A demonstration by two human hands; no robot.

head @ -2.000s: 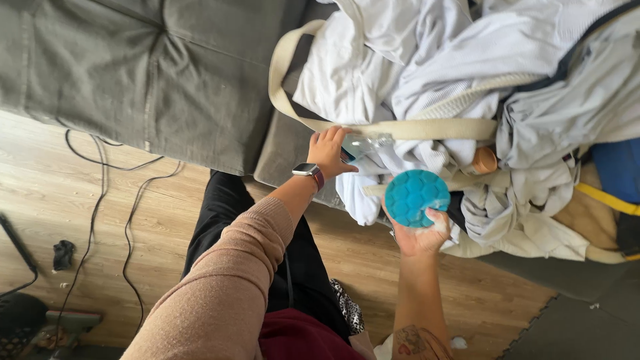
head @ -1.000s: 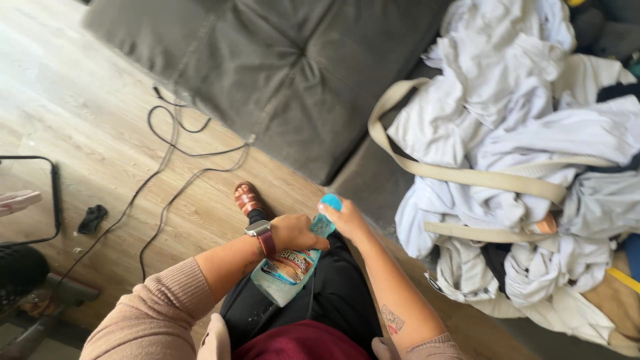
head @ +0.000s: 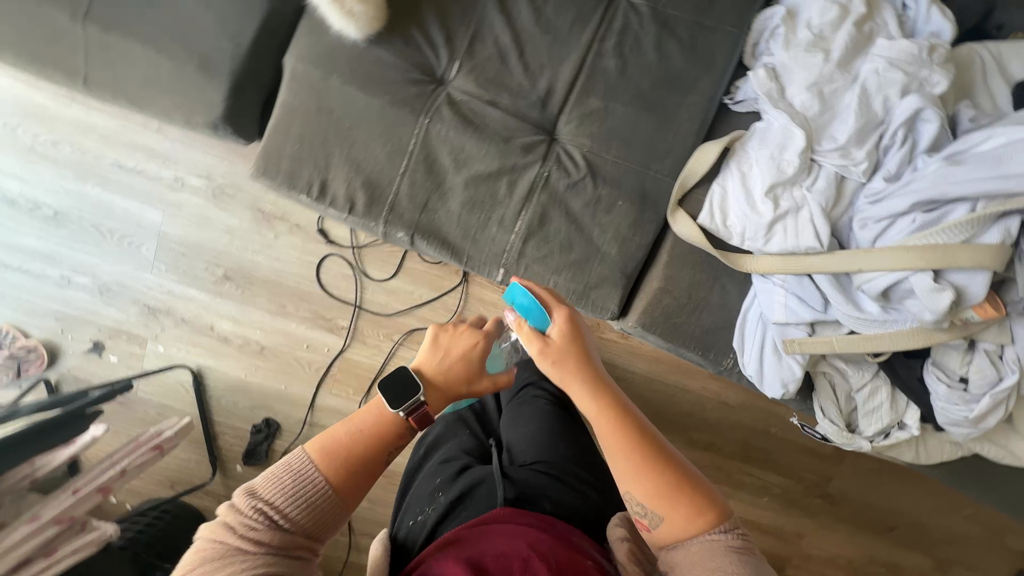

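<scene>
My right hand (head: 556, 332) holds a blue disc-like object (head: 526, 306) by its edge, tilted on its side above my lap. Close against it, my left hand (head: 464, 358), with a smartwatch on the wrist, grips a clear plastic package (head: 503, 354) with pale teal parts. Most of the package is hidden behind the left hand and wrist; a teal edge shows below the wrist. Both hands are over my black trousers, near the front edge of the grey tufted sofa seat (head: 480, 136).
White clothes (head: 832, 176) with a beige strap (head: 864, 262) are heaped at the right. Black cables (head: 352, 320) lie on the wood floor, near a dark sock-like item (head: 260, 442). A black metal frame (head: 204, 416) stands lower left; pale fur shows at the top.
Two seconds ago the blue disc faced up in my right hand beside the clothes; now it is edge-on over my lap. The printed front of the package, visible one second ago, is hidden. The view has shifted left.
</scene>
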